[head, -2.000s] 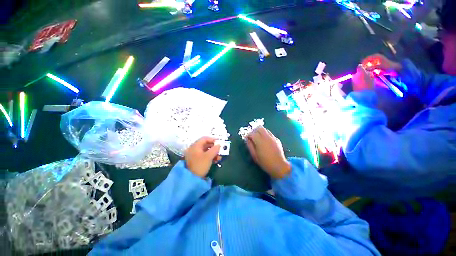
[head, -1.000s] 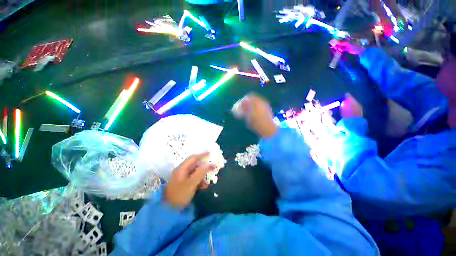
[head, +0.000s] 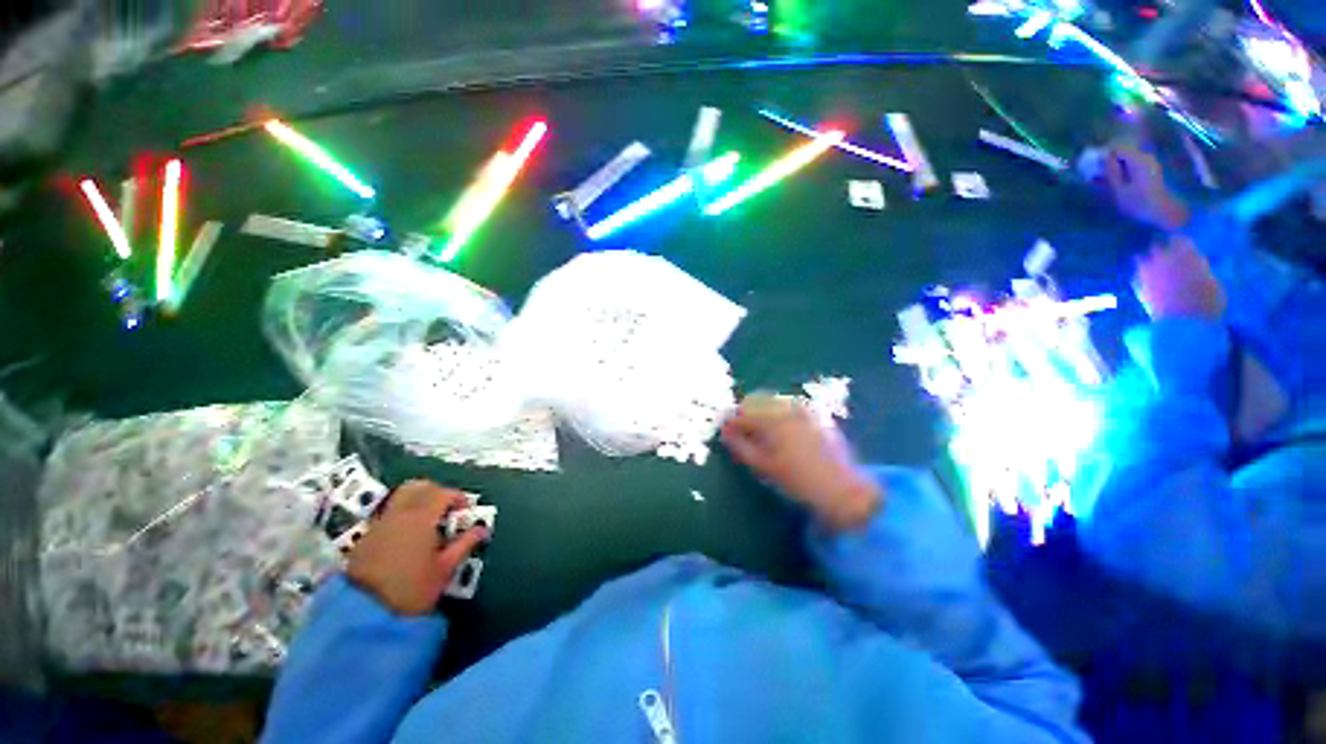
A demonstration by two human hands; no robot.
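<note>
My left hand (head: 407, 552) is at the left, beside the large clear bag of housings (head: 175, 538). Its thumb and fingers close on a white square housing (head: 474, 518); another housing (head: 463, 579) lies just below. My right hand (head: 803, 458) is at the centre, fingers bent down, with its fingertips at the right edge of the small white inserts spilling from the open whitish bag (head: 633, 327). Whether it holds an insert is hidden. A small separate heap of inserts (head: 829, 398) lies just behind this hand.
A second clear bag of inserts (head: 327, 313) lies left of centre. Glowing sticks (head: 662, 198) and two white squares (head: 867, 193) lie farther back. A very bright heap (head: 1025, 393) is at the right, beside a neighbouring worker's blue sleeves (head: 1185, 480).
My left hand has moved from the inserts to the housings at the left. My right hand has come back from reaching forward to the inserts. A second white square now lies at the back.
</note>
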